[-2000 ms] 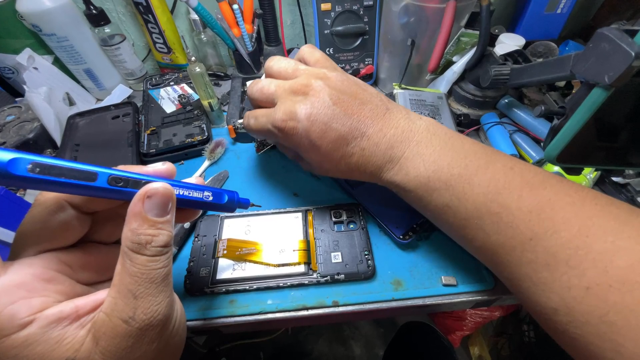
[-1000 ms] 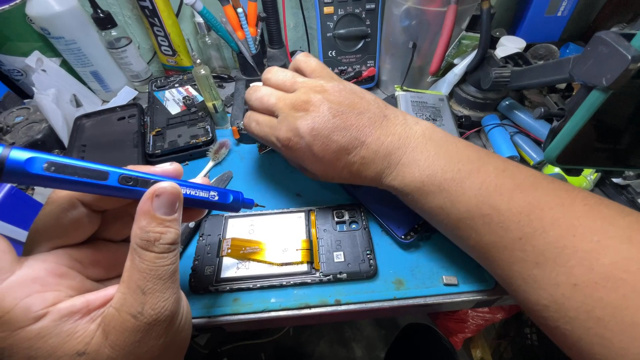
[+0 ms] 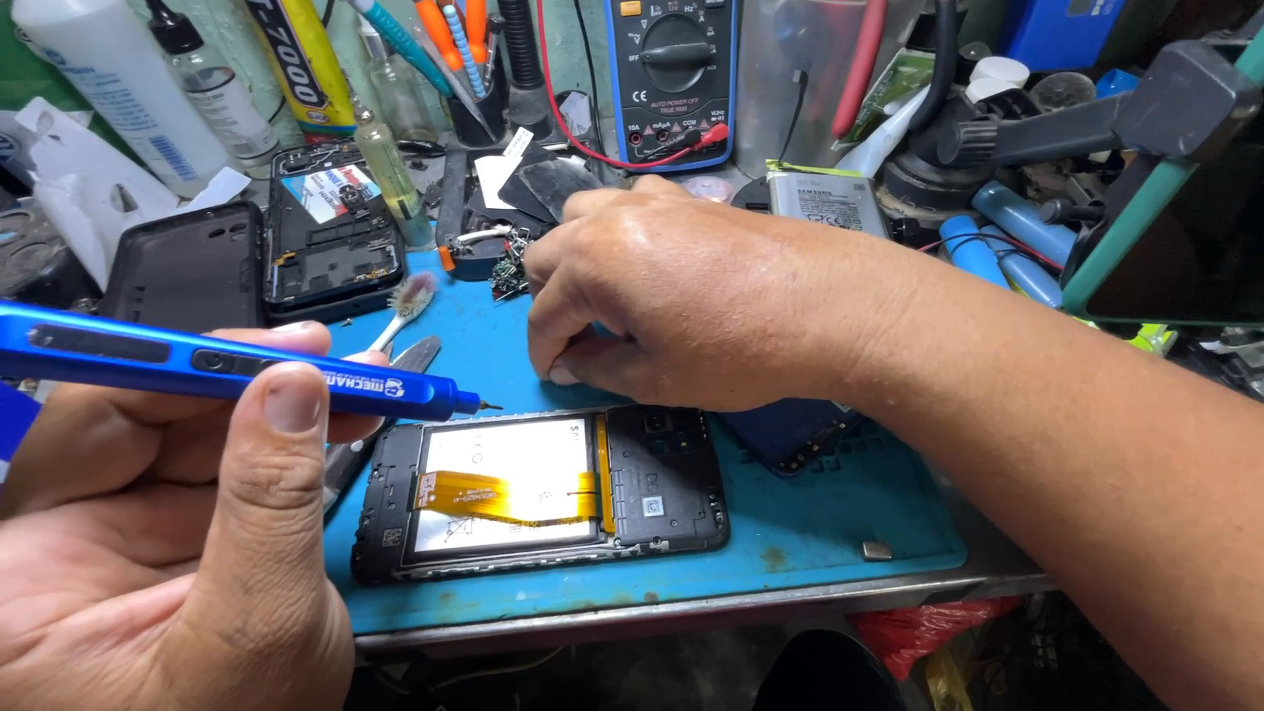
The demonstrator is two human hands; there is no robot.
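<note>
My left hand [image 3: 247, 494] holds a blue electric screwdriver pen [image 3: 227, 365], its bit pointing right above the top edge of an opened smartphone [image 3: 662, 484]. The phone lies flat on a blue work mat [image 3: 790, 583], with its battery [image 3: 504, 454] and an orange flex cable [image 3: 504, 497] across it. Above the phone's upper right part is my right hand [image 3: 632, 296], thumb and fingers curled together; whether something small is between them is hidden. A pile of small screws [image 3: 510, 265] lies just left of its knuckles. Partly under my right wrist sits a dark blue phone part [image 3: 790, 434].
A toothbrush [image 3: 403, 311], a dismantled phone [image 3: 336, 232] and a black back cover [image 3: 183, 267] lie at left. Behind stand a multimeter [image 3: 673, 79], bottles and a glue tube [image 3: 301, 64]. A loose battery [image 3: 828, 197] and blue cells [image 3: 1027, 237] are at right; a small metal piece [image 3: 876, 551] lies near the mat's edge.
My right hand has moved from the screw pile toward me, closer to the opened phone, and the pile has come into sight. My left hand still holds the screwdriver pen.
</note>
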